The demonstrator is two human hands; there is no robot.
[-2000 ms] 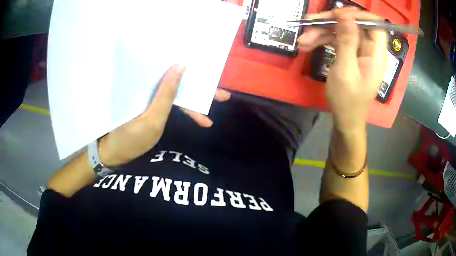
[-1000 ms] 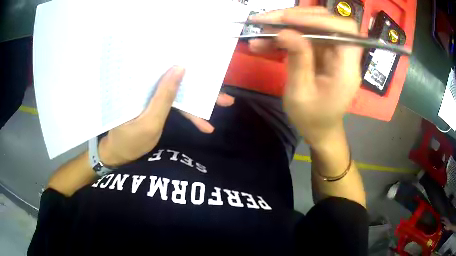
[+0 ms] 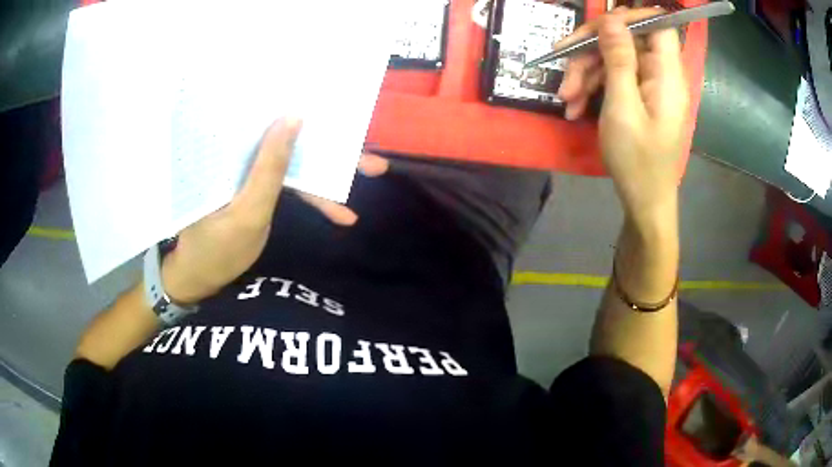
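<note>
My left hand [image 3: 242, 214] holds a large white sticker sheet [image 3: 173, 119], thumb on top and fingers beneath, at the left. My right hand [image 3: 629, 100] holds silver tweezers [image 3: 659, 22], tips pointing left, over a phone-like unit [image 3: 527, 55] in the red tray [image 3: 474, 128]. The tips are at the unit's pale patterned face; whether they touch it or hold a piece cannot be told. A second phone-like unit [image 3: 421, 41] shows partly beside the sheet. My right hand hides the tray's right part.
The dark green bench top [image 3: 750, 100] runs along the right, with white paper [image 3: 810, 137] at its edge. Red stools [image 3: 792, 242] stand on the grey floor at the right. Part of another person's hand [image 3: 762, 453] shows at the lower right.
My right hand moved from the tray to beside the sheet, then back right over a unit. The tray appears further left and higher. The sheet stays in my left hand, shifted slightly left.
</note>
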